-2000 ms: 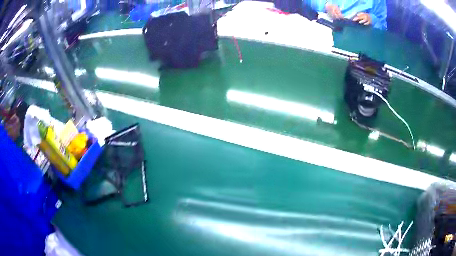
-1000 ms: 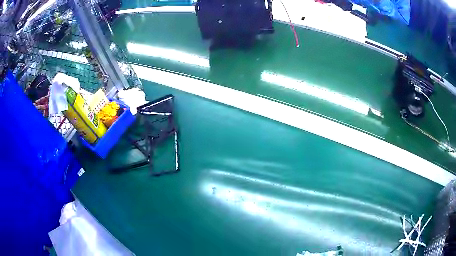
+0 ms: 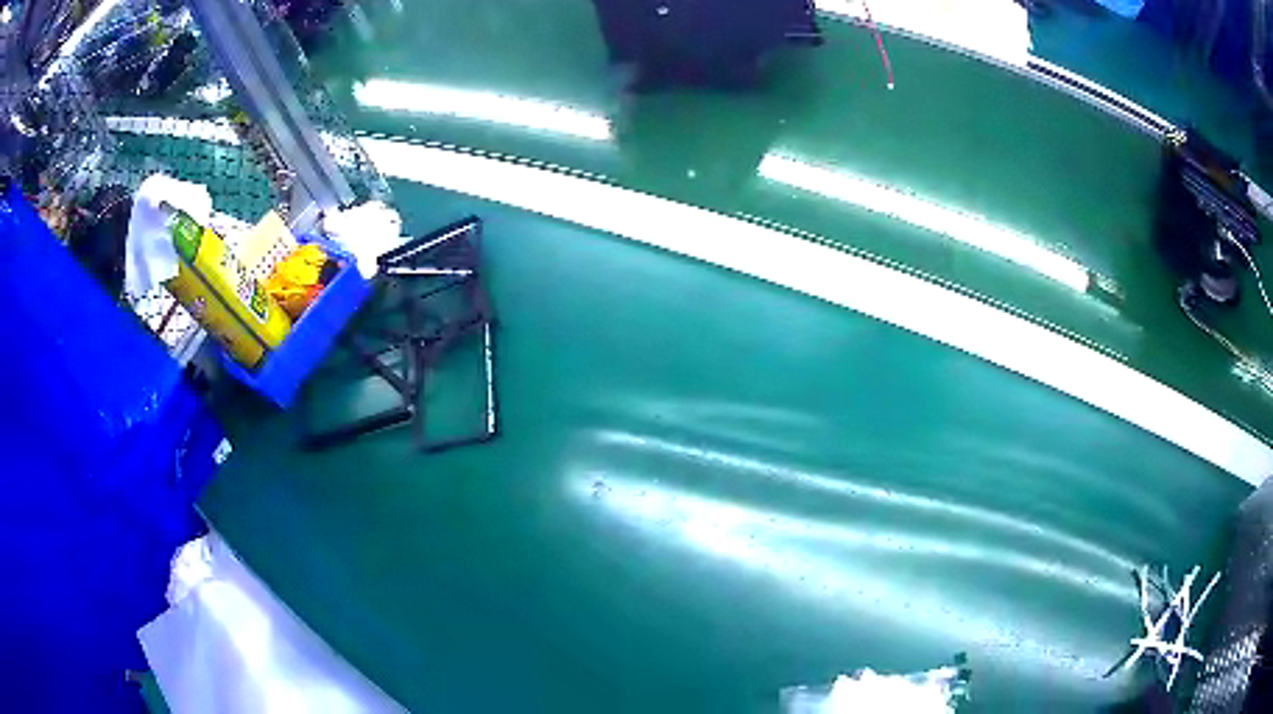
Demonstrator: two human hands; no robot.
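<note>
Neither of my hands is in the picture. Thin black open frames (image 3: 489, 377) lie overlapping on the green mat (image 3: 670, 586) at the left. A shiny clear-white heap of films (image 3: 894, 693) is cut off by the bottom edge. A small pile of crossed white strips (image 3: 1170, 621) lies at the lower right. On the green surface beyond the white edge strip (image 3: 838, 286), a bulky black block (image 3: 705, 39) is cut off by the top edge. A dark housing with a round part and loose wires (image 3: 1212, 230) stands at the right.
A blue bin (image 3: 314, 328) at the left holds a yellow-green packet (image 3: 231, 300) and orange-yellow items. A metal post (image 3: 272, 105) rises behind it. A person's blue sleeve or smock (image 3: 84, 488) fills the left edge. A pale sheet (image 3: 258, 635) hangs at the lower left. Stacked trays (image 3: 1242, 642) are cut off at right.
The view has tilted down and shifted. The blocks beyond the strip now sit higher and further right. The film heap has come into view at the bottom. The other person's hands have left the picture.
</note>
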